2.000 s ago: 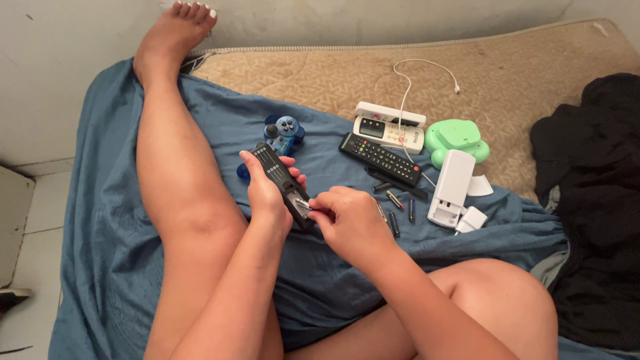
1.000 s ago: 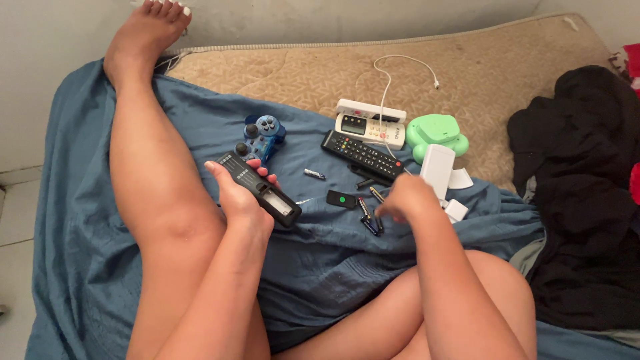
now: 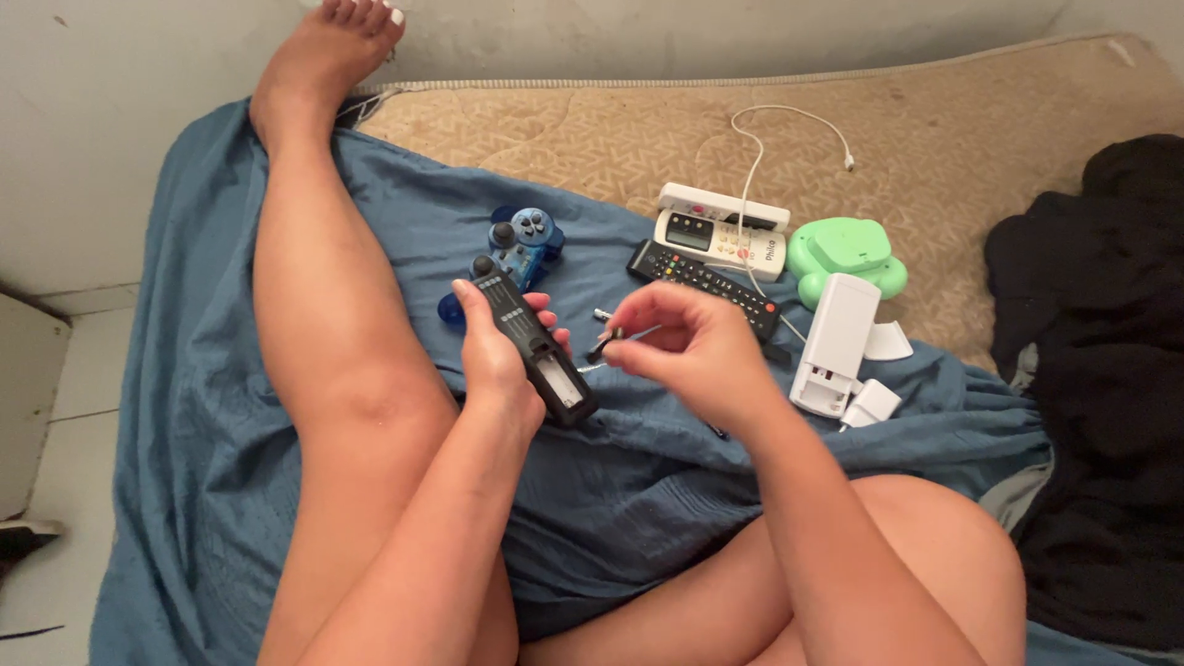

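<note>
My left hand (image 3: 499, 356) grips a black remote control (image 3: 529, 338), turned back side up, its battery compartment uncovered and without batteries. Close to the right of it, my right hand (image 3: 689, 347) pinches a small dark battery (image 3: 606, 344) between thumb and fingertips. One silvery battery (image 3: 601, 314) lies on the blue cloth just behind those fingertips. A black remote with coloured buttons (image 3: 708, 282) lies beyond my right hand, partly covered by it. Under and behind my right hand other small items are mostly hidden.
A blue game controller (image 3: 518, 250) lies beyond my left hand. Farther back are white remotes (image 3: 721, 242), a white cable (image 3: 760, 148) and a green plastic object (image 3: 846, 259). At right are an opened white device (image 3: 837, 342), a white adapter (image 3: 869, 404) and black fabric (image 3: 1091, 388).
My right hand has moved from the loose batteries on the cloth toward the remote and now holds a battery. My left hand keeps hold of the remote.
</note>
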